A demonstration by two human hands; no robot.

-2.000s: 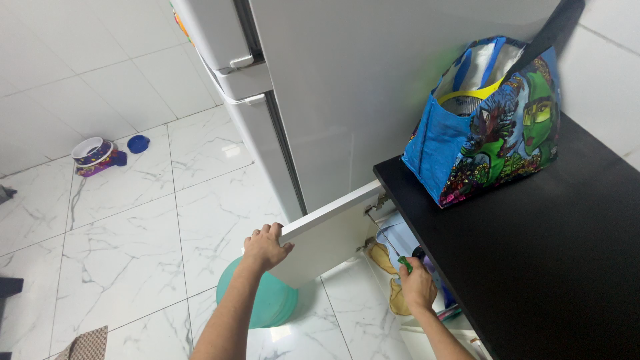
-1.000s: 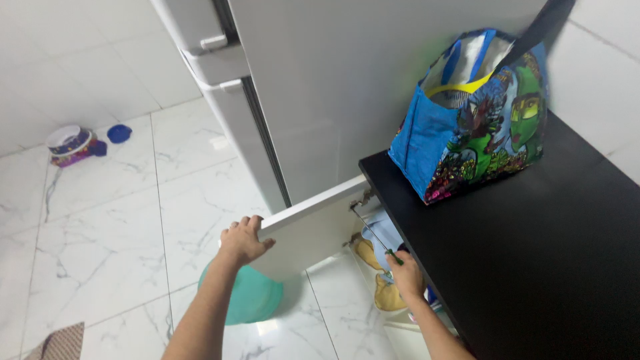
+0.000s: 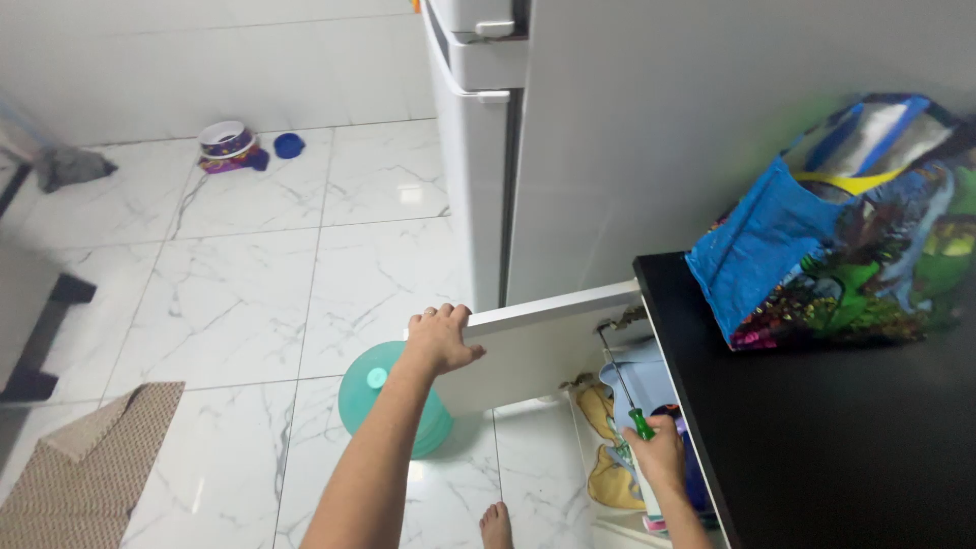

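My left hand (image 3: 442,339) grips the top outer corner of a white cabinet door (image 3: 534,351), which stands swung out from beneath the black countertop (image 3: 823,442). In my right hand (image 3: 657,450) is a screwdriver (image 3: 643,424) with a green handle. Its long shank slants up and left, and its tip is at or close to the upper metal hinge (image 3: 621,322); exact contact cannot be told. A lower hinge (image 3: 579,380) joins the door nearer the floor. Inside the cabinet, below the shank, lie a light blue plastic item (image 3: 640,381) and yellowish items (image 3: 610,480).
A refrigerator (image 3: 595,152) stands behind the door. On the countertop is a colourful bag (image 3: 831,244). A teal water jug (image 3: 374,412) stands on the tiled floor beside the door, near a bare foot (image 3: 496,526). A woven mat (image 3: 91,465) and pet bowls (image 3: 227,141) lie farther left.
The screwdriver's shank now shows plainly, reaching toward the upper hinge; two seconds ago mainly its green handle showed. My left hand has stayed on the door. The view has shifted left.
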